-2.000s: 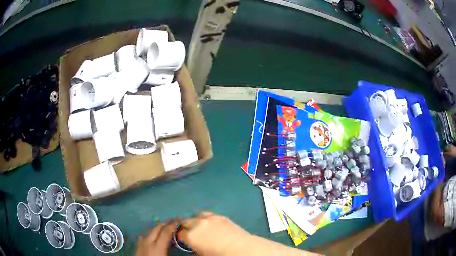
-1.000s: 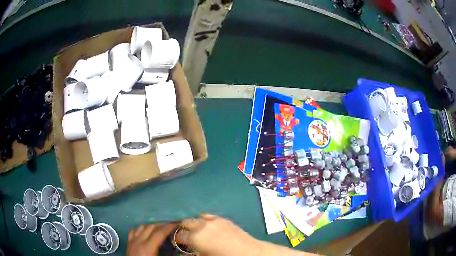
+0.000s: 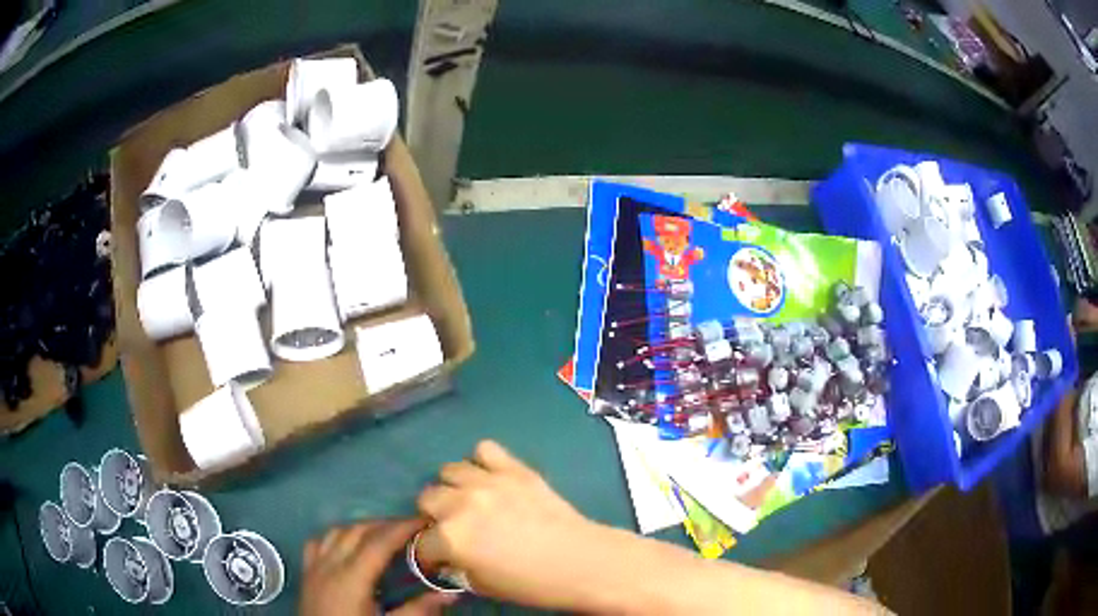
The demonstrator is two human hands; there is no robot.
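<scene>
A white round housing [image 3: 421,561] is held between my hands at the bottom edge, its open rim partly showing and the rest hidden by my fingers. My left hand [image 3: 349,568] is around its left side and is cut off by the frame's lower edge. My right hand [image 3: 488,523] lies over its right side with fingers at the opening. Whether the right hand holds anything inside is hidden. Several white housings with spoked insides [image 3: 242,568] stand on the green bench at lower left.
An open cardboard box [image 3: 307,424] holds white housings. Small wired motors [image 3: 771,383] lie on printed sheets [image 3: 804,267]. A blue bin [image 3: 925,421] holds white parts at right. Black parts [image 3: 54,283] lie far left. A brown carton [image 3: 933,560] is at lower right; another person's arm shows far right.
My right hand has risen slightly at the housing, and more of its forearm shows. The view has shifted, so the box and sheets sit further left and higher.
</scene>
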